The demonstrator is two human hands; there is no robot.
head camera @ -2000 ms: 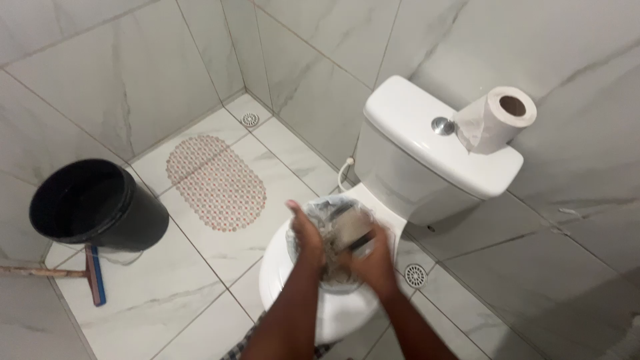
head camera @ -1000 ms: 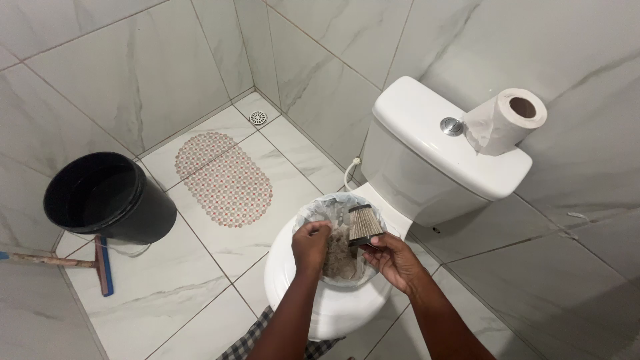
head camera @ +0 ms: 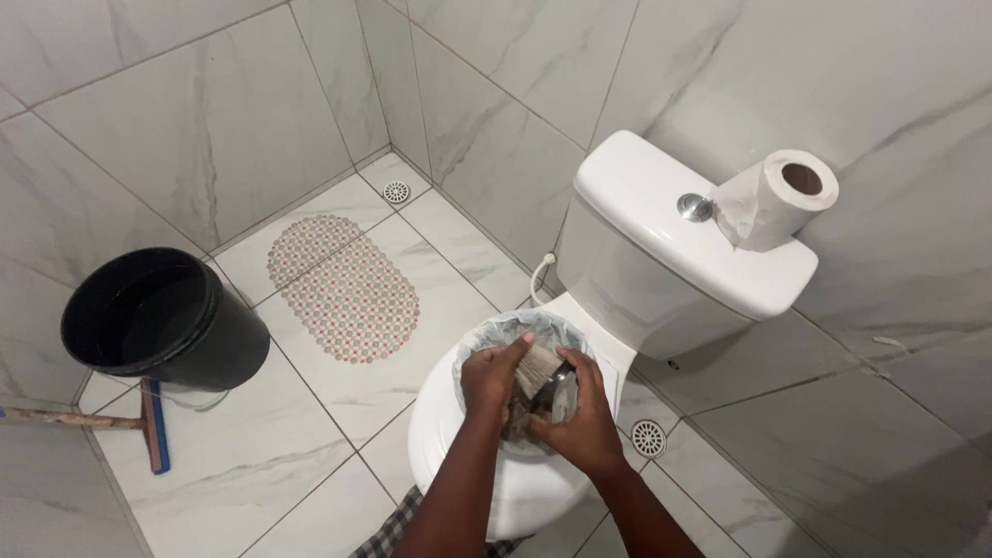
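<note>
Both my hands are over a bin lined with a pale plastic bag, which stands on the closed lid of a white toilet. Between them is a pleated filter with a dark end. My left hand grips the pleated side with thumb and fingers. On the dark end my right hand has its fingers curled around the part. Grey-brown dust and debris lie in the bag below, partly hidden by my hands.
A toilet paper roll stands on the cistern beside the flush button. On the floor are a black bucket, a squeegee, an oval mat, two drains and a checked cloth by the toilet base.
A second ago my right hand alone held the filter at the bag's right side. Now the filter sits between both hands, and my left hand has moved onto its pleats.
</note>
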